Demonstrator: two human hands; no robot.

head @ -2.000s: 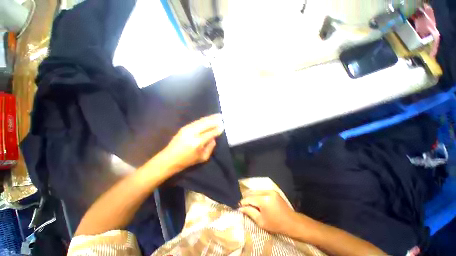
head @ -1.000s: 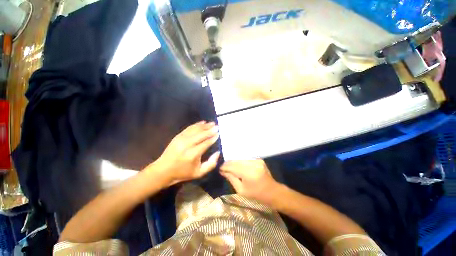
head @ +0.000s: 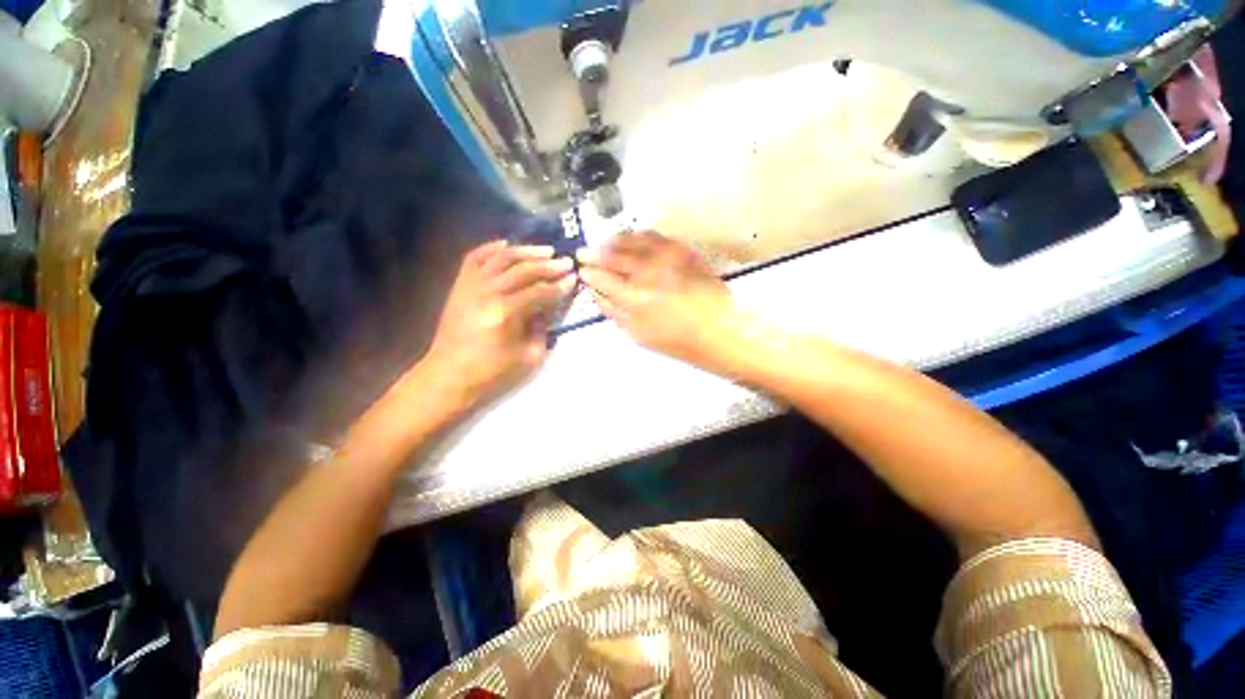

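Note:
The dark garment piece lies spread over the left part of the white machine bed and hangs off to the left. Its right edge runs up to the presser foot of the sewing machine. My left hand is on the cloth edge just in front of the foot, with fingertips pinching it. My right hand touches the same edge from the right, fingertips meeting those of my left hand. The needle tip is too small to make out.
A black phone-like rectangle lies on the machine's front right. A red box stands on the taped wooden table at left. Dark cloth and a blue crate are at lower right. The bed's front edge crosses before my body.
Both hands have moved up to the presser foot, the right from near the bed's front edge. The cloth's lower end has moved up off the front edge, baring the bed there.

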